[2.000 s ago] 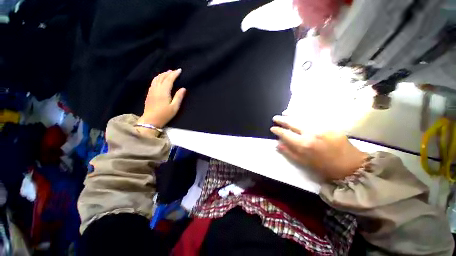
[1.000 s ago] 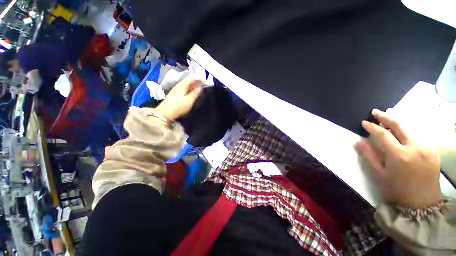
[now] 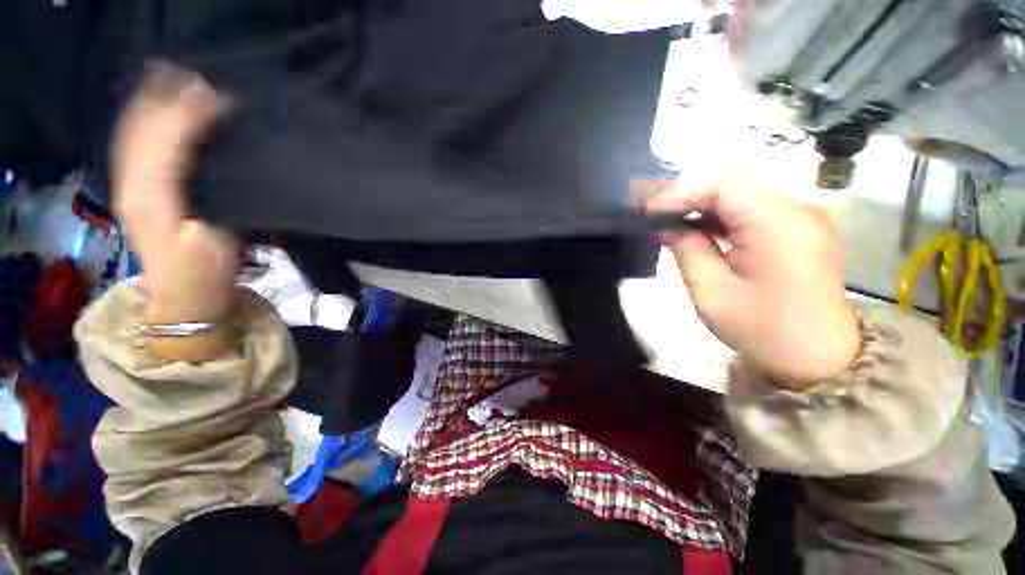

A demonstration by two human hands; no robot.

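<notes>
A large black fabric panel (image 3: 450, 146) spreads across the upper left and middle of the white table, its near edge lifted and hanging over the table's front edge. My left hand (image 3: 169, 169), blurred, holds the panel at its left end. My right hand (image 3: 770, 270) pinches the right end of its near edge between thumb and fingers, below the needle area. The machine head (image 3: 877, 67) is at the upper right, with the bright needle plate (image 3: 688, 99) right of the cloth. My left fingertips are too blurred to see clearly.
Yellow-handled scissors (image 3: 953, 281) lie on the table at the right, beside a thin metal tool (image 3: 915, 202). A blue bin (image 3: 326, 463) with white scraps (image 3: 281, 286) and dark cloth is below left. Red and blue cloth lies at the far left. A checked apron covers my lap.
My left hand has moved from the scraps bin up to the panel's left end and taken hold. My right hand now pinches and lifts the near edge. The view has swung back right.
</notes>
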